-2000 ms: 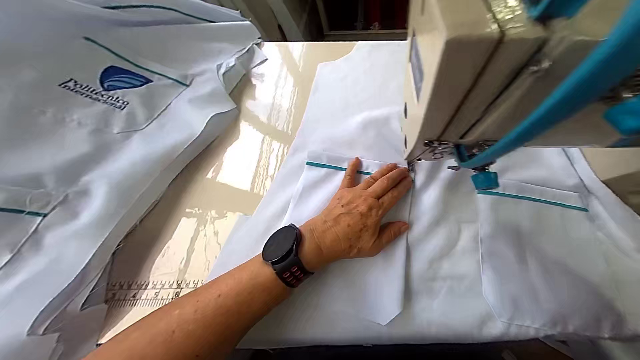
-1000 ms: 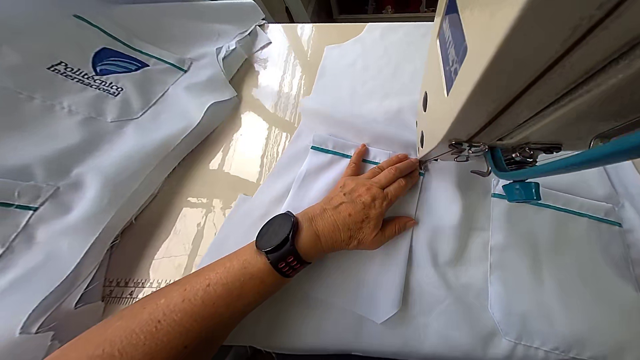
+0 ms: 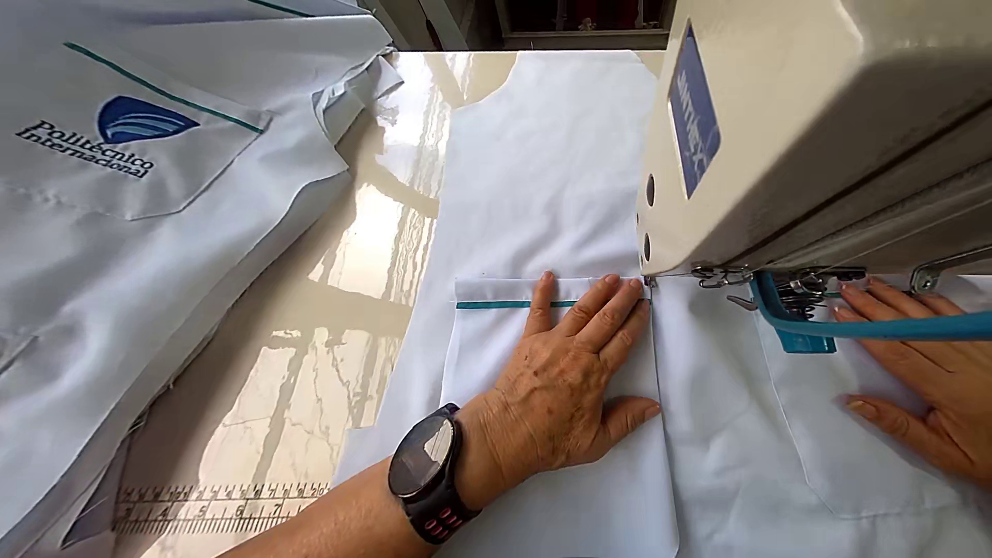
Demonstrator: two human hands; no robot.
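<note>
My left hand (image 3: 573, 387), with a dark watch on its wrist, lies flat on a white pocket piece (image 3: 496, 356) with a teal stripe near its top edge. Its fingertips are close to the sewing machine's needle area (image 3: 649, 282) at the pocket's upper right corner. Under the pocket spreads a larger white fabric panel (image 3: 542, 170). My right hand (image 3: 922, 372) rests with fingers spread on the second pocket (image 3: 821, 457) at the right, its fingertips partly behind the machine's teal part (image 3: 806, 335). The machine head (image 3: 775, 139) covers part of the fabric.
More white fabric (image 3: 232, 256) lies at the left, its pocket bearing an embroidered emblem (image 3: 143, 120) and a teal stripe. A ruler scale (image 3: 225, 508) shows on the glossy tabletop (image 3: 333, 341) at the lower left. The machine head stands over the right side.
My right hand, out of view in both earlier frames, has come in at the right onto the second pocket. My left hand stays on the first pocket.
</note>
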